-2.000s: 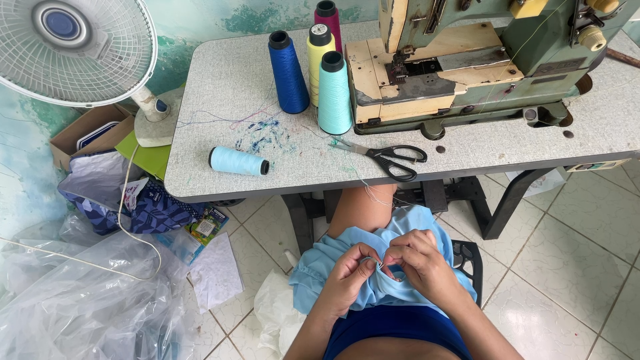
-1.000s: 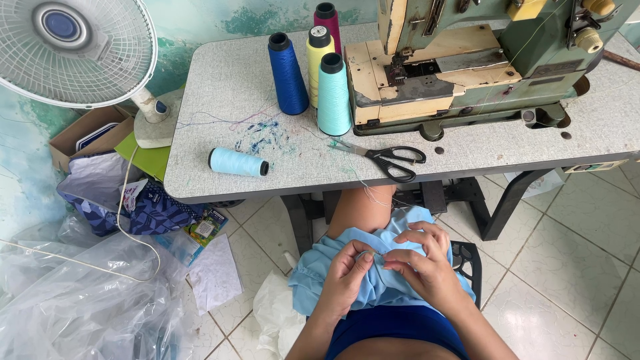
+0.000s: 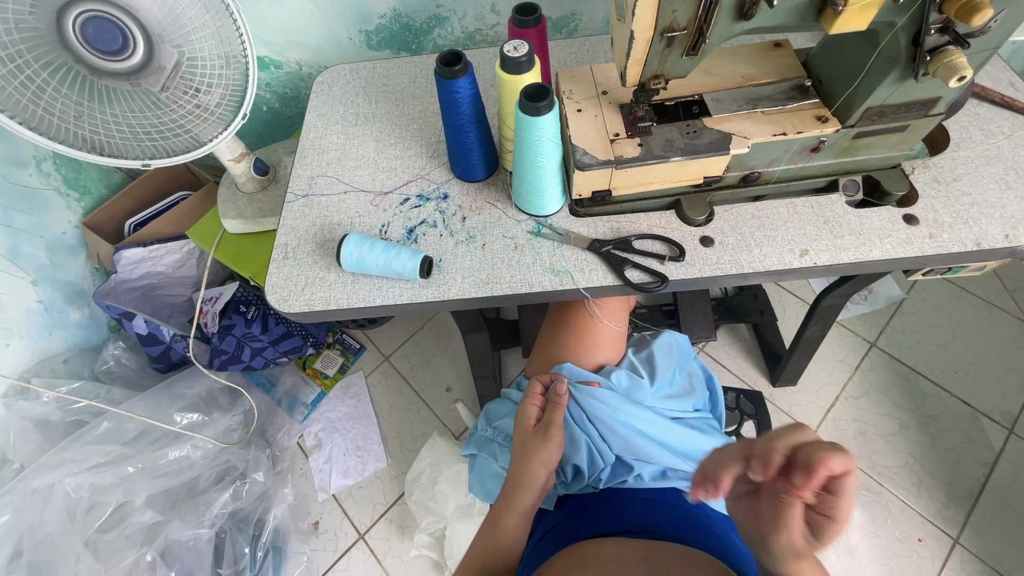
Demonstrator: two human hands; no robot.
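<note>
Light blue fabric (image 3: 632,416) lies bunched across my lap. My left hand (image 3: 546,416) pinches its upper edge between thumb and fingers. Off to the right, my right hand (image 3: 780,488) is raised and blurred, its fingers curled; whether it holds a thread or anything else I cannot tell. Black-handled scissors (image 3: 624,252) lie at the front edge of the table beside loose thread ends (image 3: 596,308) that hang over it. A light blue thread cone (image 3: 384,257) lies on its side to their left.
An old green sewing machine (image 3: 800,120) stands on the speckled table (image 3: 496,276). Upright cones in blue (image 3: 466,120), yellow (image 3: 512,88), magenta (image 3: 530,32) and aqua (image 3: 538,156) stand left of it. A fan (image 3: 120,80) and plastic bags (image 3: 144,472) are at the left.
My right hand has moved away from the fabric and my left hand, out to the right. Both hands were together at the fabric before. My left hand still pinches the fabric.
</note>
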